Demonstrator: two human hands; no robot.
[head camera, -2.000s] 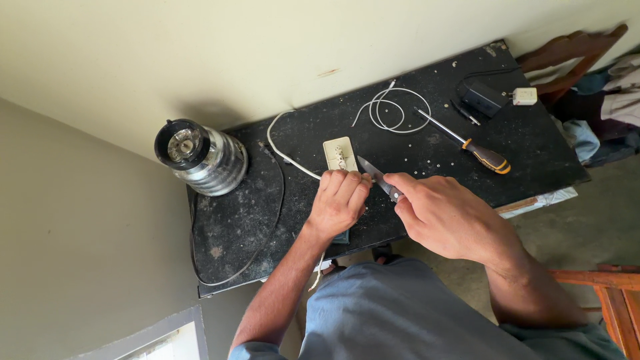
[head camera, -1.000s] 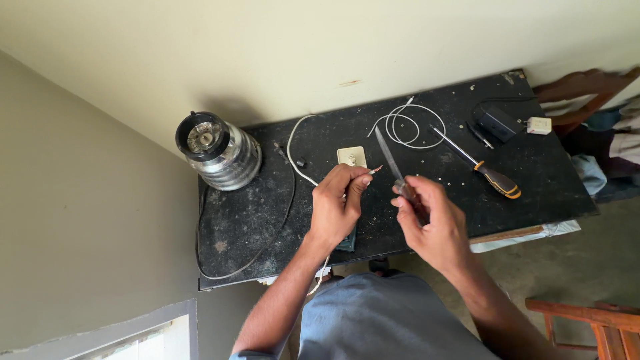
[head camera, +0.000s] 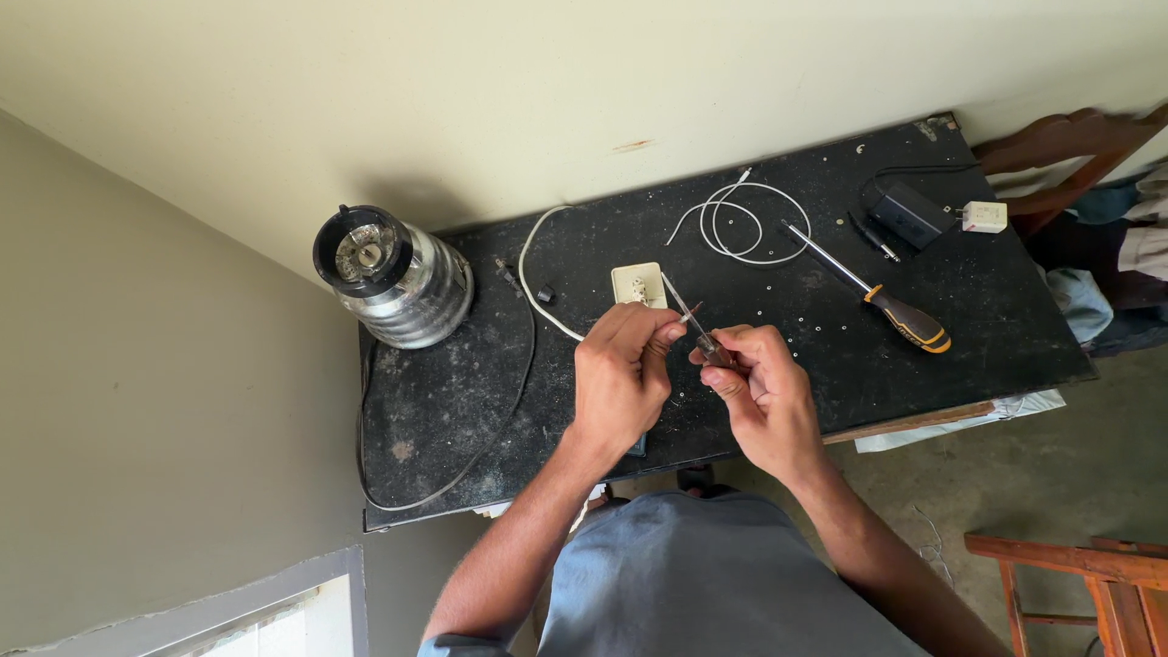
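Between the thumb and fingers of my left hand (head camera: 625, 370) is the end of a white electrical cable (head camera: 545, 310), with a thin reddish tip showing. My right hand (head camera: 762, 392) grips a knife (head camera: 717, 352) by its dark handle. The narrow-looking blade points up and left and crosses the cable end; whether it touches is hard to tell. Just beyond my left hand lies a cream socket box (head camera: 638, 281), partly hidden by my fingers. A screwdriver with a black and orange handle (head camera: 908, 319) lies to the right, below a coiled white cable (head camera: 756, 224).
On the black table (head camera: 438, 438) stand a metal blender base or jar (head camera: 401, 278) at the left and a black power adapter (head camera: 910, 215) with a white charger (head camera: 985, 217) at the right. A black cord (head camera: 493, 444) loops along the left side. Wooden chairs (head camera: 1068, 558) flank the right.
The knife was raised apart from the cable end one second ago; now its blade crosses it. Both hands have come closer together.
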